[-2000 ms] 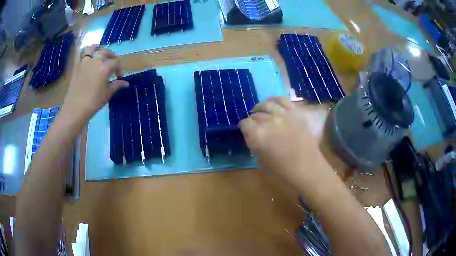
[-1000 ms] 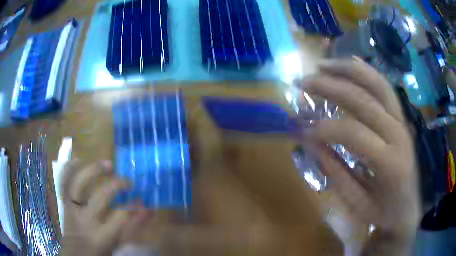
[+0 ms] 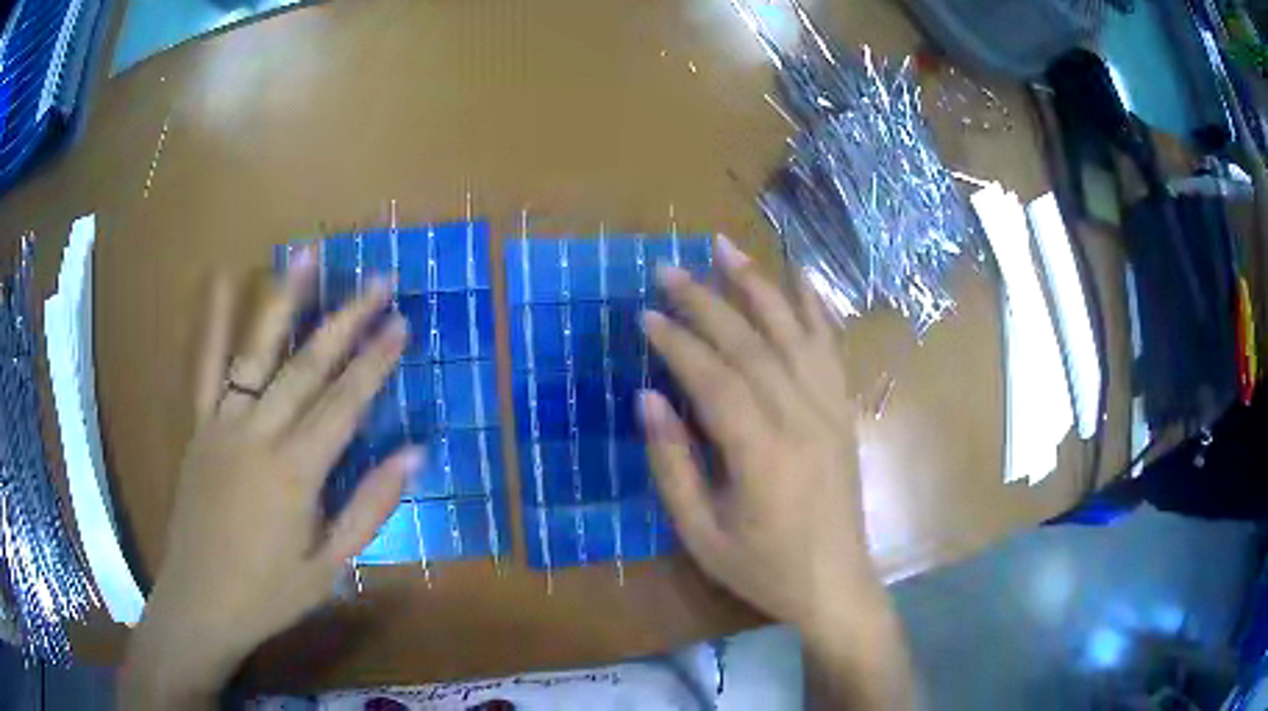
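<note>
Two blue solar cell strings lie side by side on the brown tabletop with a narrow gap between them. Short silver ribbon ends stick out at their far and near edges. My left hand [image 3: 285,438] lies spread over the left part of the left string [image 3: 452,396]. My right hand [image 3: 758,431] lies spread over the right part of the right string [image 3: 570,389]. The fingers of both hands are apart and rest flat on the cells. The hands hide the outer edges of both strings.
A messy heap of cut ribbon pieces [image 3: 876,188] lies at the far right, with white strips [image 3: 1022,333] beside it. More white strips [image 3: 86,417] and a ribbon bundle [image 3: 31,528] lie at the left. A grey pot [image 3: 994,25] is cut off at the top right.
The view has tilted down to the near bench. The two strings, taken from the stacks and carried one in each hand, now lie flat on the table under the hands.
</note>
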